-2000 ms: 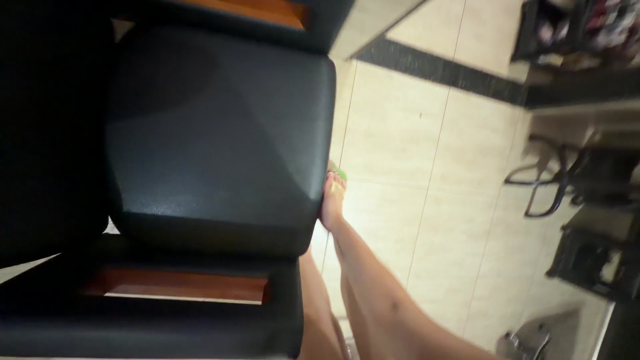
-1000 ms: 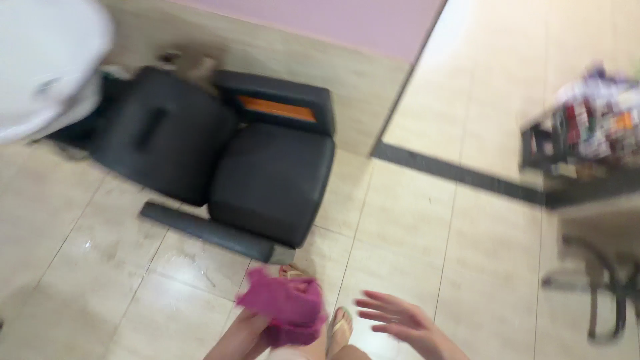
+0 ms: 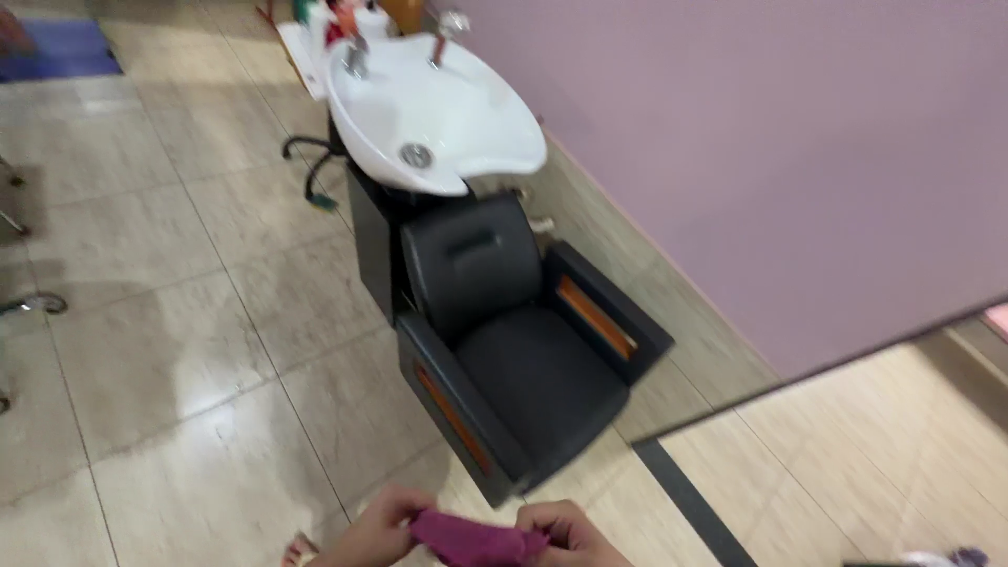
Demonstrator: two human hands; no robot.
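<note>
A magenta cloth (image 3: 472, 539) is stretched between my two hands at the bottom of the head view. My left hand (image 3: 386, 529) grips its left end, and my right hand (image 3: 568, 535) pinches its right end. Just beyond the cloth stands a black padded salon shampoo chair (image 3: 543, 378) with wood-trimmed armrests. Behind its backrest a white ceramic wash basin (image 3: 472, 110) carries a metal drain, a tap and a hand-shower fitting. Neither hand touches the chair.
A lilac wall (image 3: 748, 157) runs along the chair's right side. Bottles (image 3: 370, 24) stand behind the basin. Black chair-base legs (image 3: 315, 161) and a chrome castor leg (image 3: 39, 303) rest on the tiled floor (image 3: 181, 331). A dark floor strip (image 3: 693, 504) lies at lower right.
One second ago only my left hand held the cloth and my right hand was open; now both hold it. The view has swung widely, bringing the whole basin into sight.
</note>
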